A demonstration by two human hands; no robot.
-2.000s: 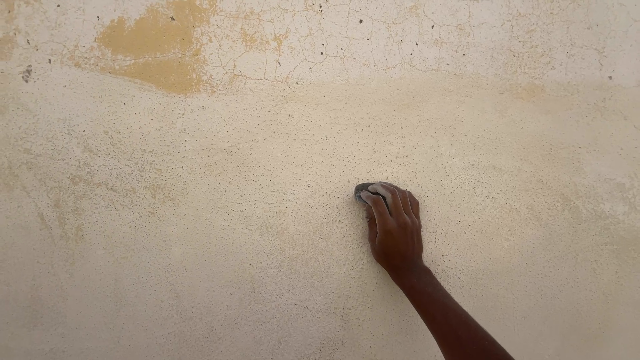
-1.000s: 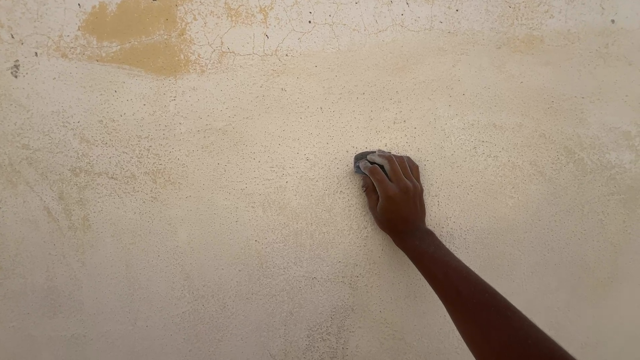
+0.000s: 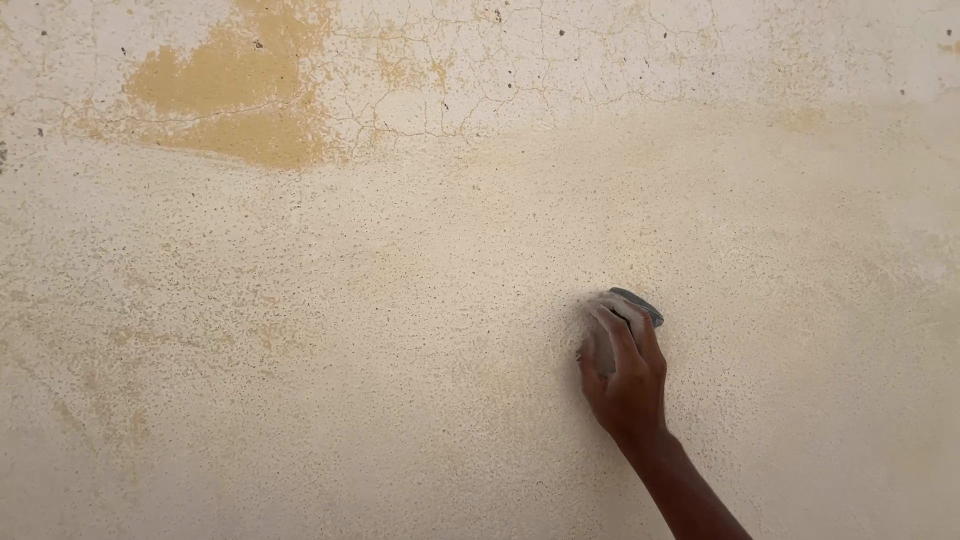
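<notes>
My right hand (image 3: 626, 371) reaches up from the lower right and is closed over a dark grey piece of abrasive paper (image 3: 639, 306), pressed flat on a plastered wall (image 3: 450, 270). Pale dust coats the fingers. Only the upper right edge of the grey piece shows past the fingertips; the rest lies under the hand, so its exact kind is hard to tell. Fine dark pits speckle the cream wall around the hand. My left hand is out of view.
An ochre patch of exposed undercoat (image 3: 255, 90) marks the wall at the upper left. Fine cracks (image 3: 420, 112) and small dark chips run along the paler band at the top. Faint yellowish stains (image 3: 135, 405) show at the lower left.
The right hand, still on the grey piece, has shifted to the right along the wall. More of that piece's right edge shows beyond the fingers. The view has moved somewhat.
</notes>
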